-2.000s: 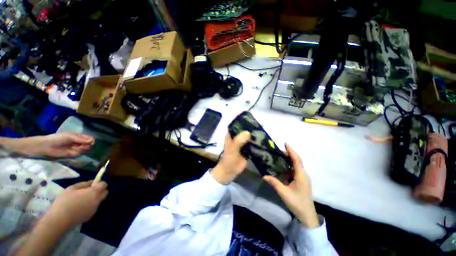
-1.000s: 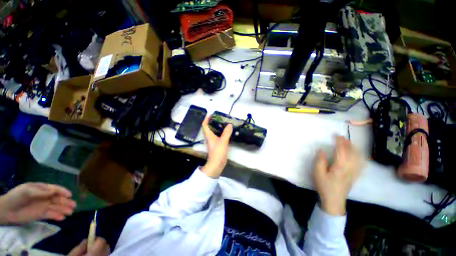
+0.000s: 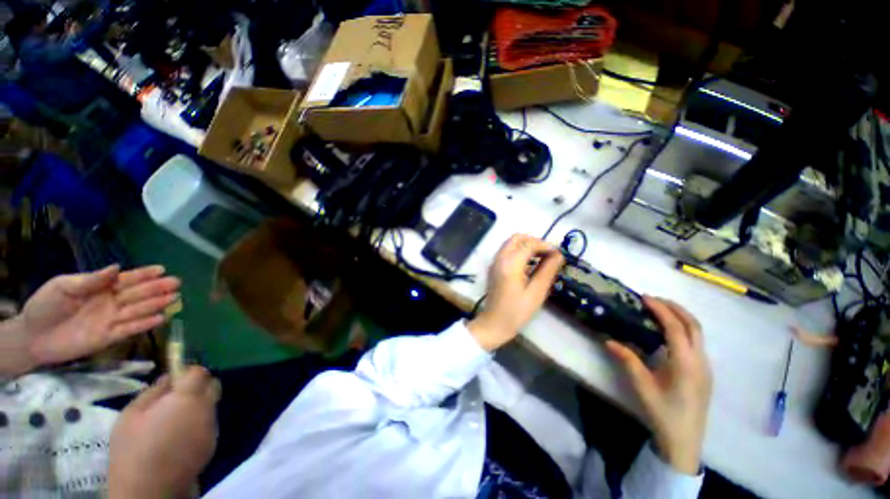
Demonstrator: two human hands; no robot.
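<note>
A camouflage cylindrical speaker [image 3: 607, 304] lies between my hands over the front edge of the white bench. My left hand [image 3: 522, 285] grips its left end, with thumb and fingertips together there. My right hand [image 3: 667, 375] holds its right end between thumb and fingers. A small black cord loop [image 3: 574, 244] stands up at the speaker's back left. What the left fingertips cover is hidden.
Smartphone [image 3: 459, 235] and black cables [image 3: 376, 185] left; cardboard boxes [image 3: 376, 73] behind. Metal fixture [image 3: 717, 175], yellow pen [image 3: 724, 281], blue-handled screwdriver [image 3: 782, 390] right; pink speaker [image 3: 869, 458] at the edge. Another person's hands [image 3: 98, 312] hold a pale pen-like tool [image 3: 176, 349] at left.
My right hand has come back from the bench's right side and now holds the speaker's right end. The blue-handled screwdriver now shows on the bench. The view has shifted.
</note>
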